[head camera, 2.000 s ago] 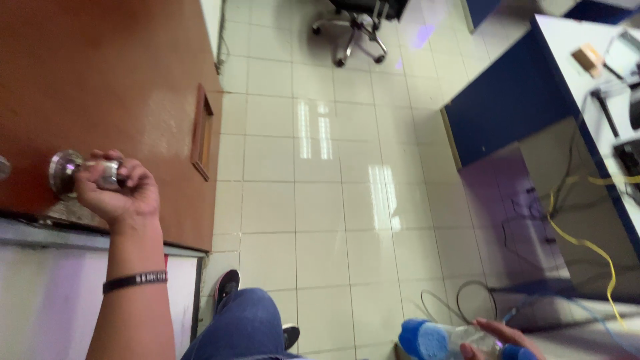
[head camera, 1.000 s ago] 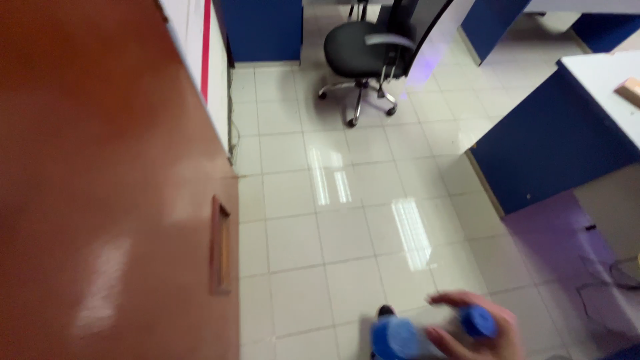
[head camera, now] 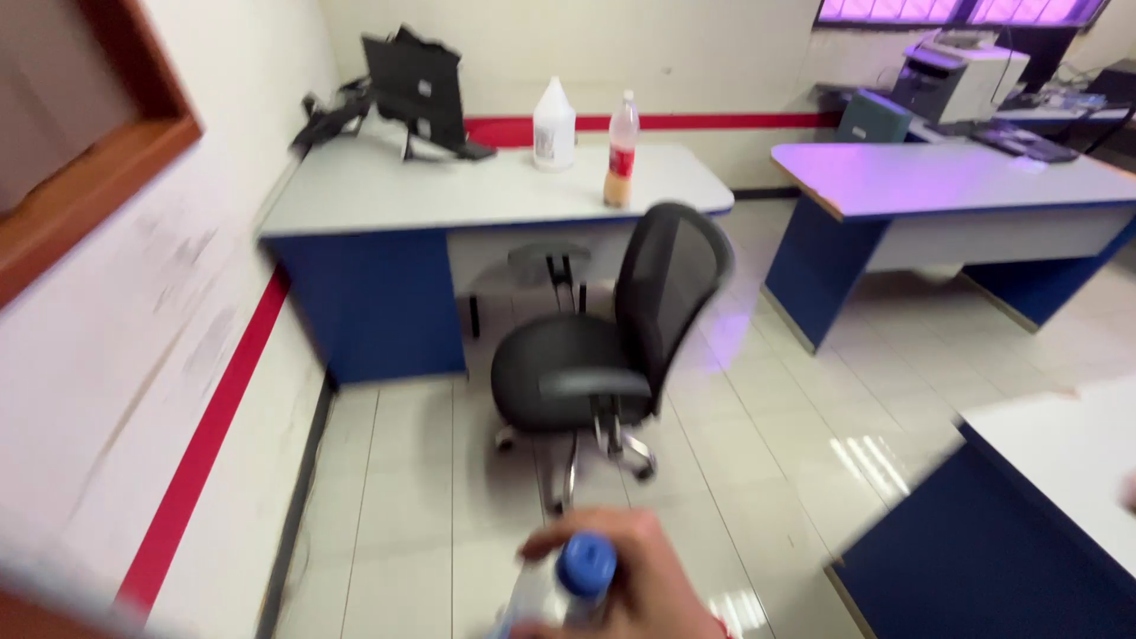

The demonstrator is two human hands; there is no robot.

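My right hand [head camera: 643,568] is at the bottom middle, its fingers around a clear plastic bottle [head camera: 541,590] with a blue screw cap [head camera: 587,564]. The lower part of the bottle is cut off by the frame edge. My left hand is out of view. On the white desk ahead stand a white plastic jug [head camera: 554,129] with a pointed top and a soda bottle [head camera: 621,155] with a red label and some light brown liquid in it. Black monitors [head camera: 417,84] on an arm stand at the desk's left end.
A black office chair [head camera: 577,364] stands ahead, before the white-topped desk [head camera: 390,200]. At left is a wall [head camera: 240,355] with a red stripe and a wooden frame. Another desk [head camera: 958,182] stands at right, with a printer [head camera: 967,75] behind it; a desk corner [head camera: 1056,461] juts in lower right.
The view has swung up towards the desks. My left hand, on the door knob two seconds ago, has left the view. The brown door has mostly gone from view. My right hand still holds the bottle.
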